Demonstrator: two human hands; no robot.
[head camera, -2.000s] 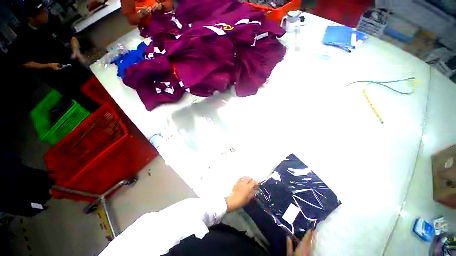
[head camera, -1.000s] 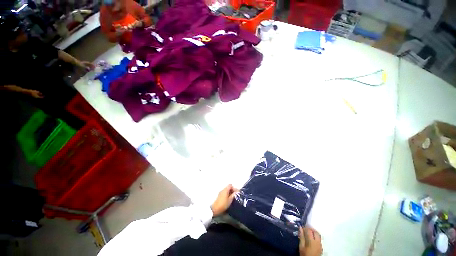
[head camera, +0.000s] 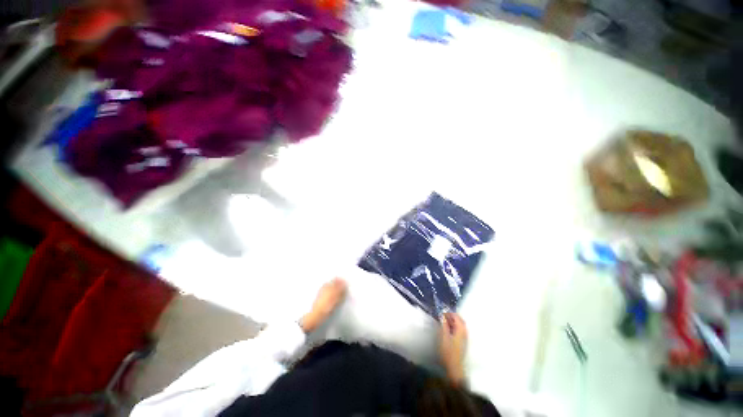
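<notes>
The bagged trousers (head camera: 419, 265) lie on the white table (head camera: 505, 147) in front of me, a navy rectangle under clear film with white glare. A white label (head camera: 441, 248) shows near the middle. My right hand (head camera: 453, 342) pinches the bag's near edge. My left hand (head camera: 326, 303) is low at the left of the bag, apart from the navy cloth; blur and glare hide whether its fingers hold clear film.
A maroon garment heap (head camera: 220, 89) covers the far left, with greyish film (head camera: 216, 199) before it. A blue packet (head camera: 432, 24) lies at the far side. A brown box (head camera: 627, 183) and a cluttered red basket (head camera: 684, 326) stand right. Red crates (head camera: 69, 301) are beside the table, left.
The view has swung right, bringing the basket further into view. The bag now lies further from my body, and my left hand has come away from the navy cloth.
</notes>
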